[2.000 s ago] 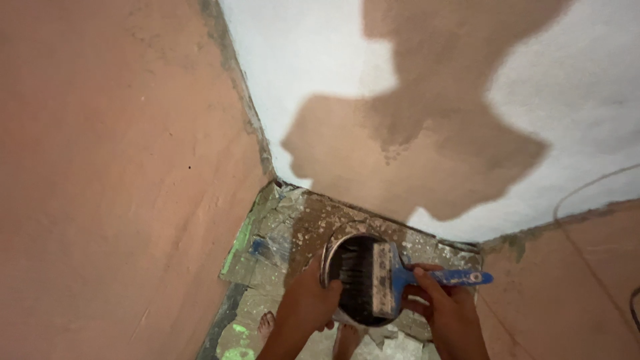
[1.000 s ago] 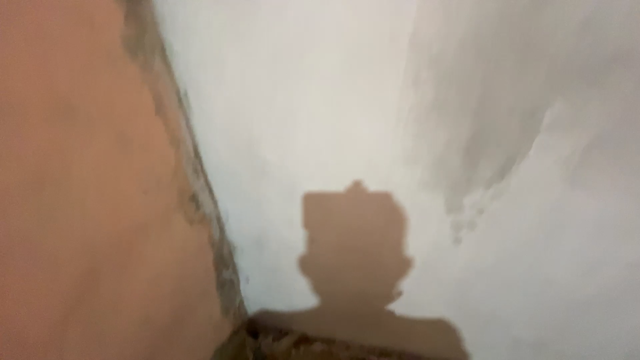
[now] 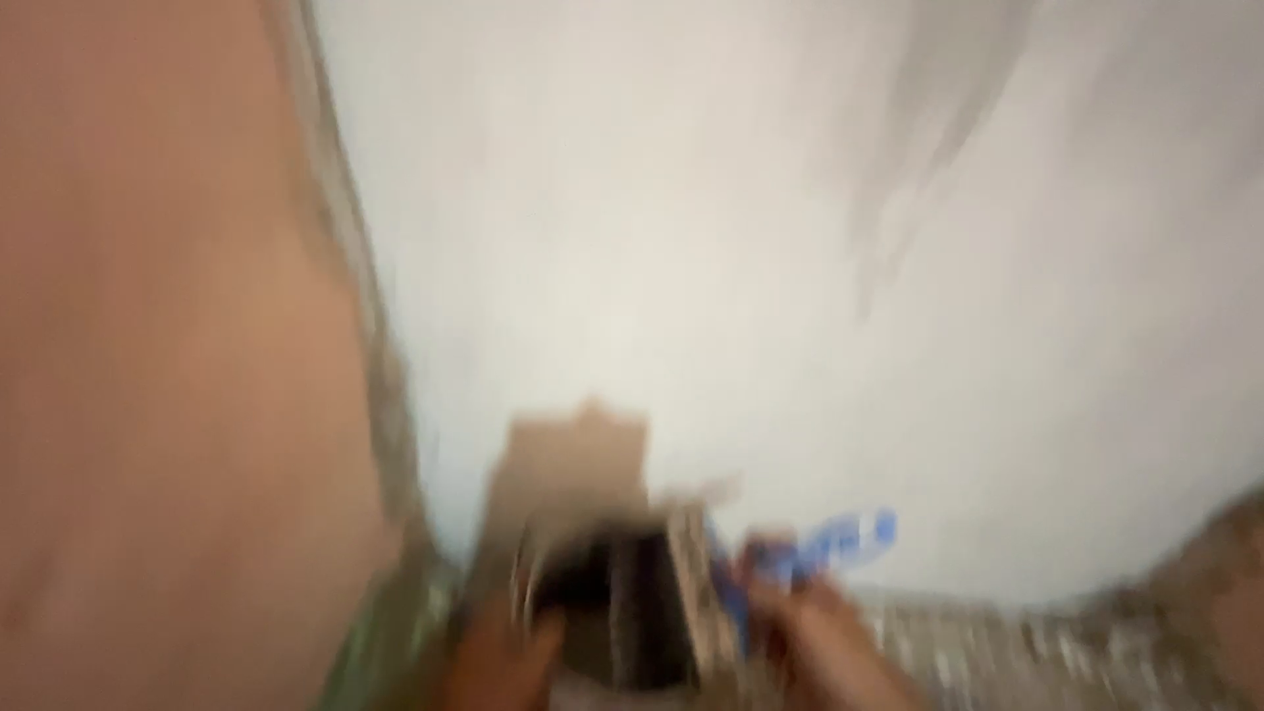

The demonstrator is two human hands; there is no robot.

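At the bottom of the blurred head view, my right hand [image 3: 790, 602] grips the blue handle of a wide paintbrush [image 3: 706, 592]. The brush's dark bristles point left, over the opening of a round paint container [image 3: 528, 573]. My left hand [image 3: 509, 657] holds that container at its left side, with the fingers at the rim. Whether the bristles touch the container or its contents cannot be told. Behind both hands stands a wall with a white painted face [image 3: 632, 247].
An orange-brown wall [image 3: 178, 346] meets the white one at a rough grey corner [image 3: 375, 365] on the left. A shadow [image 3: 563, 459] falls on the white wall above the container. Speckled, blurred ground [image 3: 987, 642] shows at the lower right.
Both hands, the container and the brush are in view again at the bottom; one second ago none of them showed. The view has swung between frames.
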